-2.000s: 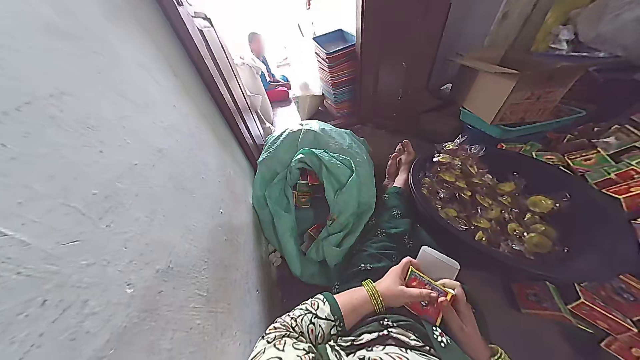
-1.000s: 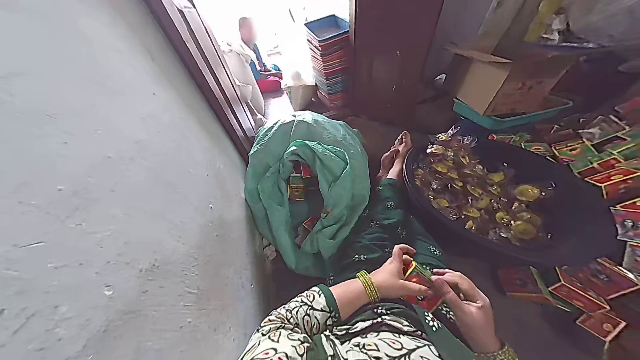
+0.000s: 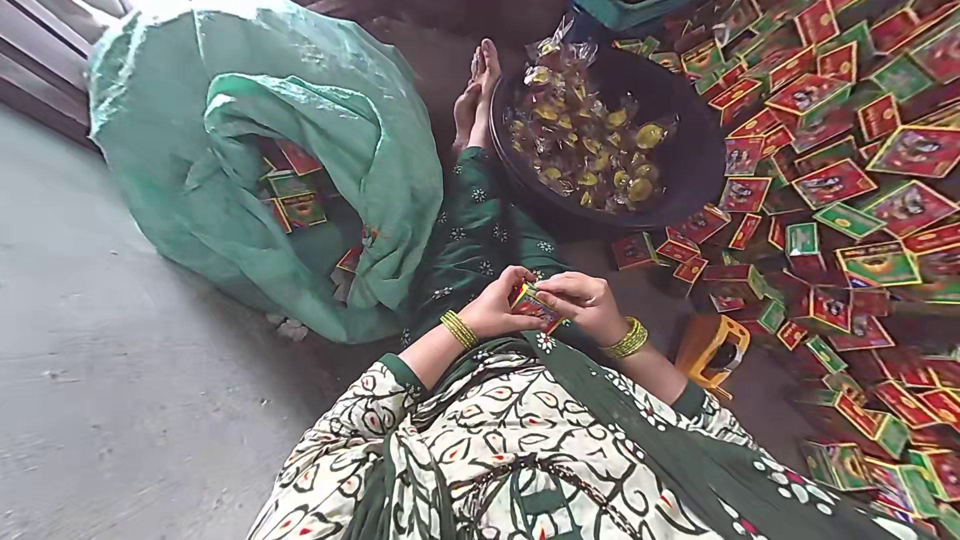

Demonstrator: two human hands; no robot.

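A small red, green and yellow printed cardboard box (image 3: pixel 537 306) is held above my lap between both hands. My left hand (image 3: pixel 501 306) grips it from the left, thumb along its lower side. The fingers of my right hand (image 3: pixel 583 301) are closed on its upper right end. To the left, an open green fabric sack (image 3: pixel 382 142) with a rolled rim holds several similar boxes (image 3: pixel 301 208). Beyond my lap at the right stands a dark round basin (image 3: pixel 697 161) with many clear-wrapped yellow pieces (image 3: pixel 587 178) in it; what they are I cannot tell.
Many red and green boxes (image 3: pixel 832 180) lie scattered over the floor on the right. A yellow-orange object with a handle-like opening (image 3: pixel 705 349) sits beside my right forearm. My bare feet (image 3: pixel 478 90) lie between sack and basin. A teal tray (image 3: pixel 630 13) is at the top; a grey wall (image 3: pixel 112 337) borders the left.
The view has tilted down strongly. Two seconds ago a white flap or card stood up behind the box in my hands; now the right fingers are over the box's upper end.
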